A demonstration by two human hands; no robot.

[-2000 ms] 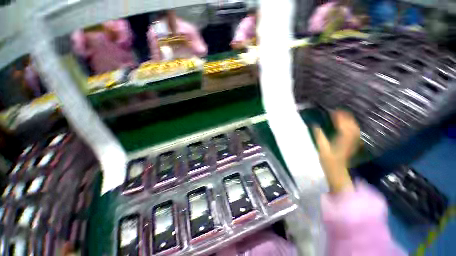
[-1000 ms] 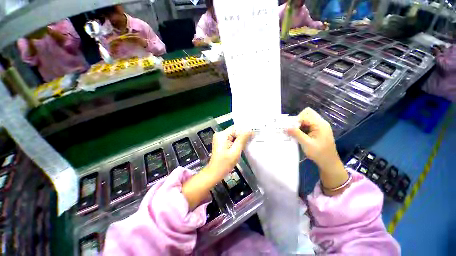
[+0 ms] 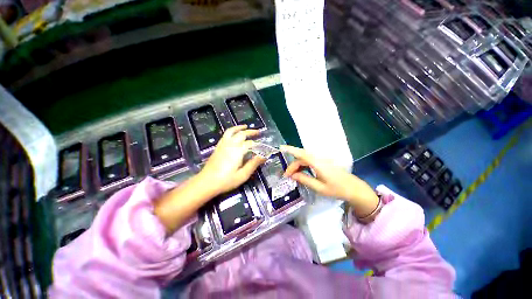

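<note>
A clear plastic phone tray (image 3: 135, 120) lies in front of me with two rows of black phones. Both hands are over the rightmost phone (image 3: 284, 195) of the near row. My left hand (image 3: 230, 157) and my right hand (image 3: 318, 175) pinch a small clear printed film (image 3: 265, 150) between them at the phone's upper end. A printed whitish patch shows on the phone's lower part; whether it belongs to the same film, I cannot tell. My left forearm covers part of the near row.
A printed white label strip (image 3: 303, 70) hangs just right of the tray, another white strip (image 3: 29, 134) at far left. Stacked filled trays (image 3: 431, 70) stand upper right, more at the left edge. A black tray of dark parts (image 3: 429, 175) lies on the blue floor.
My hands have moved from the right-hand label strip down and left to the tray's rightmost near phone, now with a small film between them. The view has tilted down.
</note>
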